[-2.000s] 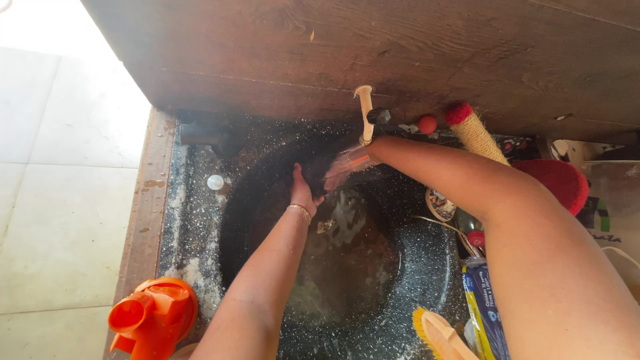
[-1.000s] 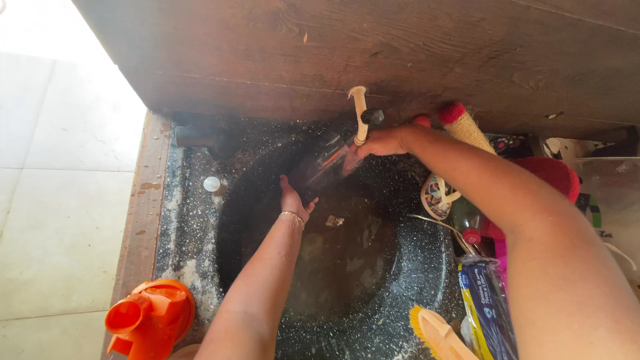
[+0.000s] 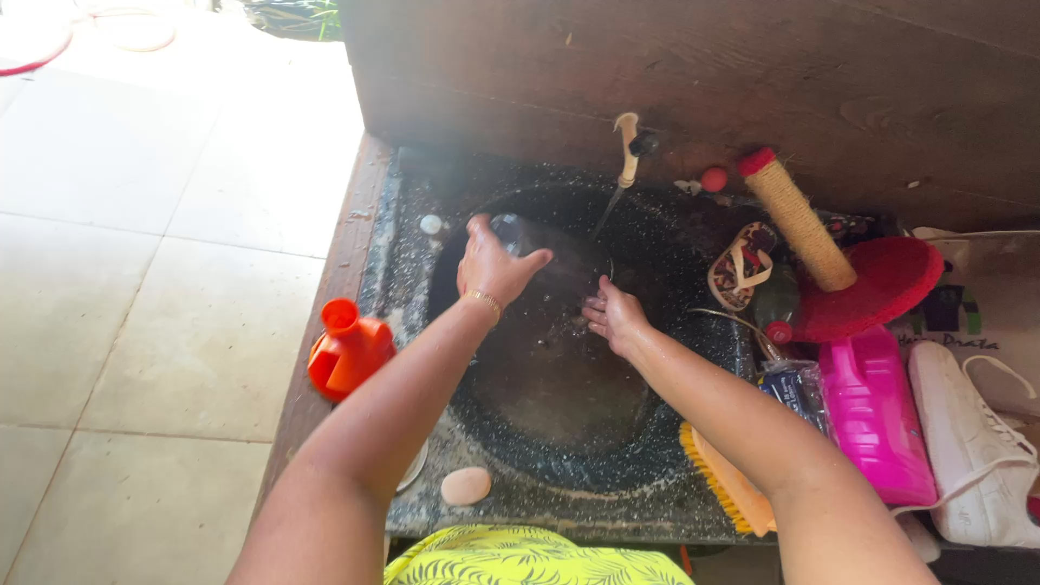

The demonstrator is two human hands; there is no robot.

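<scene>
My left hand (image 3: 496,264) is at the upper left of the dark speckled sink basin (image 3: 699,431), fingers and thumb around a clear container (image 3: 508,231). Its far end is hard to make out against the dark basin. My right hand (image 3: 616,317) is wet, with fingers apart, over the middle of the basin, a little to the right of the container; nothing shows in its grasp. Behind both hands, a thin stream runs from the beige tap (image 3: 628,154). Murky water (image 3: 561,390) lies in the basin.
An orange plastic part (image 3: 349,349) stands on the left ledge, and pinkish soap (image 3: 465,486) on the front rim. Along the right are a yellow-bristled brush (image 3: 731,479), a flip-flop (image 3: 738,268), a rope-wrapped post (image 3: 800,223), a pink jug (image 3: 873,422) and a white shoe (image 3: 967,447).
My right hand has come away from beside the tap to the middle of the basin. My left hand, bare before, now has the clear container. The view has shifted and shows more on both sides.
</scene>
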